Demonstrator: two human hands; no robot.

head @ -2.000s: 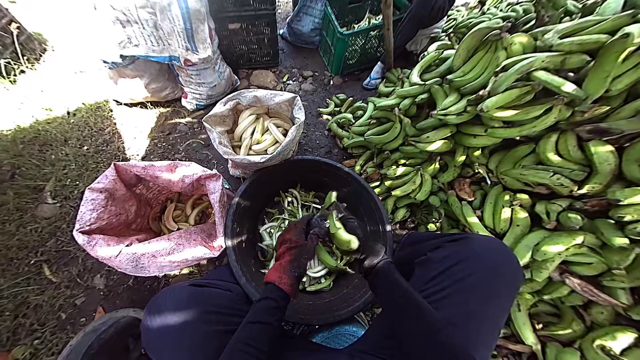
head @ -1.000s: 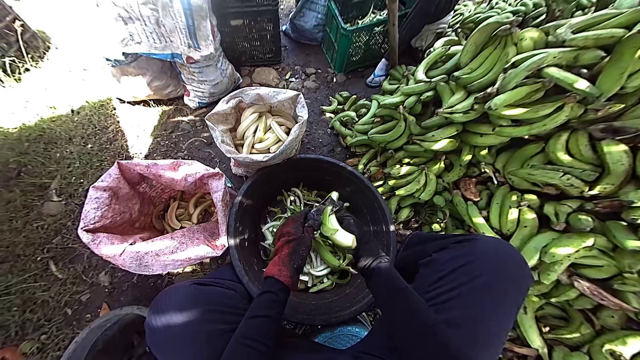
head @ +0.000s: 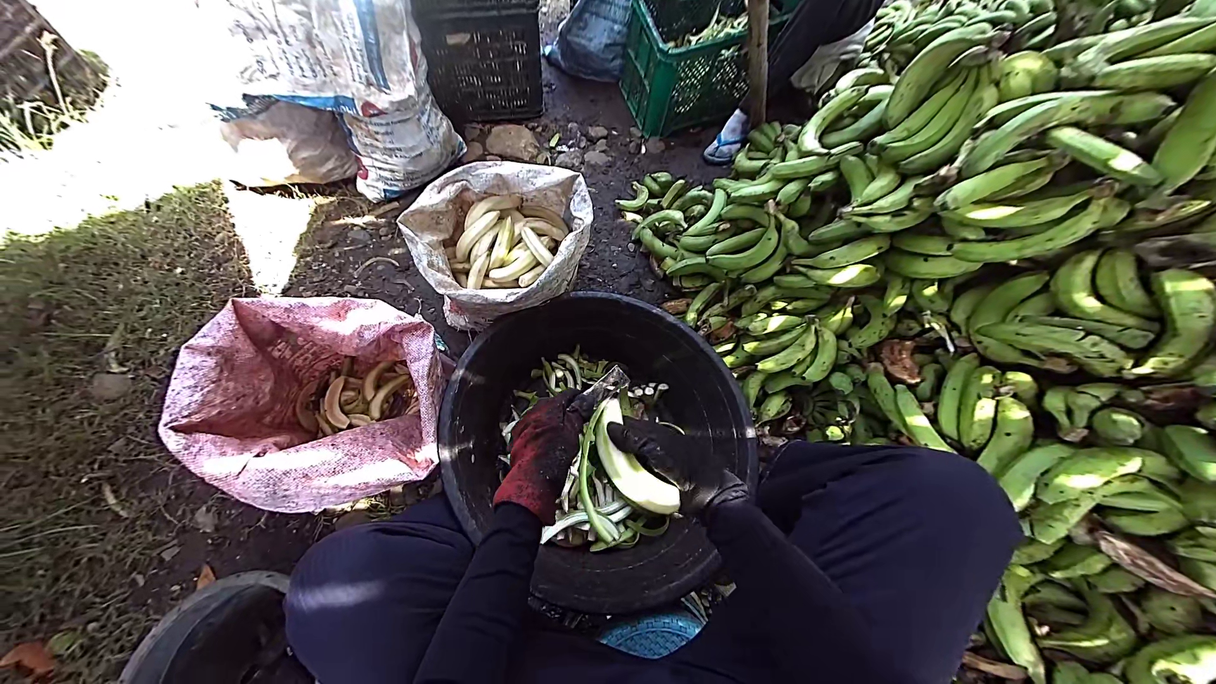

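Observation:
My left hand [head: 541, 456], in a red and black glove, is closed around a tool with a short metal blade [head: 608, 382], its handle hidden by the glove. In my right hand [head: 670, 461], gloved in dark material, is a mostly peeled pale banana [head: 635, 467], held at a slant with the blade near its upper end. A green strip of peel [head: 591, 484] hangs along its left side. Both hands are over a round black basin [head: 617, 589], which holds many green and white peel strips [head: 570, 375] under them.
A white woven sack [head: 446, 275] of peeled bananas stands beyond the basin, a pink sack [head: 228, 418] with more at left. Green bananas [head: 950, 228] are heaped at right. Behind are crates [head: 665, 95], filled sacks [head: 404, 133] and another person's foot [head: 728, 138]. A dark tub [head: 190, 627] is lower left.
More of the banana's pale flesh is bare; two seconds ago it looked mostly green. My hands have stayed over the basin, close together.

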